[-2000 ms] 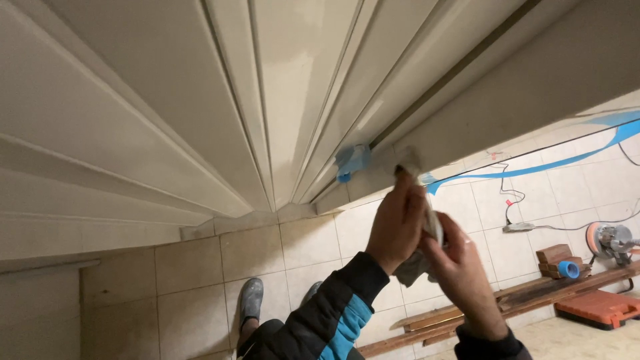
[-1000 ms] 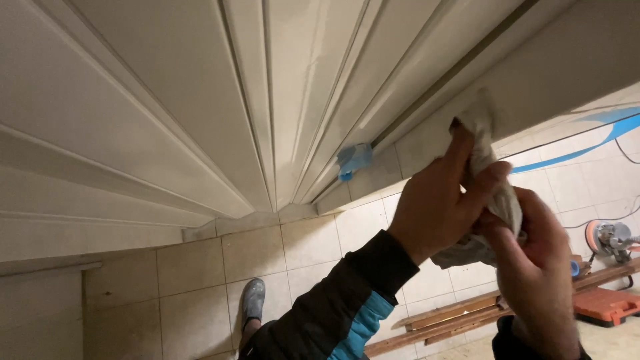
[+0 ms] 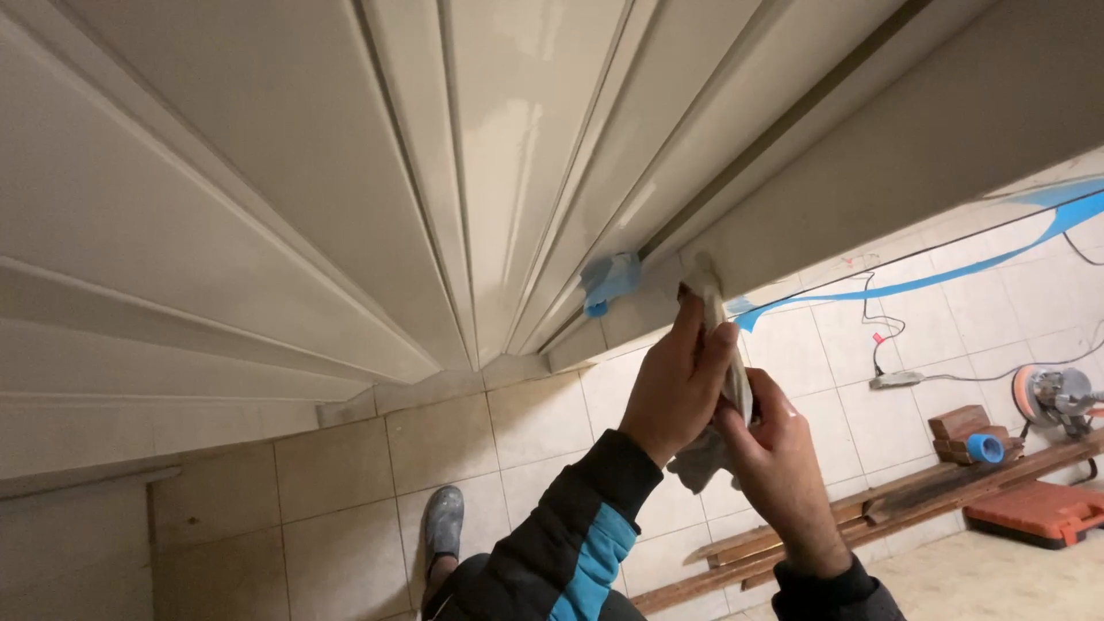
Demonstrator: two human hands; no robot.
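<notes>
In the head view both my hands hold a pale, crumpled cloth [image 3: 737, 379] against the lower part of a white door frame [image 3: 802, 216]. My left hand [image 3: 677, 379] pinches the cloth near the frame's surface, and my right hand [image 3: 776, 448] grips it just below and to the right. Loose cloth hangs beneath my hands. A piece of blue masking tape [image 3: 611, 278] covers a spot where the panel grooves meet the frame, left of my left hand. White grooved panels [image 3: 509, 172] fan out across the upper left.
On the tiled floor [image 3: 448, 440] lie long wooden strips [image 3: 906, 509], wood blocks [image 3: 957, 427], a blue tape roll [image 3: 984, 448], a power sander [image 3: 1048, 392], an orange case [image 3: 1039, 511] and a cable with a connector [image 3: 895, 380]. Blue tape [image 3: 957, 272] hangs loosely along the frame's edge.
Both hands with the cloth have moved left and down along the frame since one second ago, back near where they were two seconds ago.
</notes>
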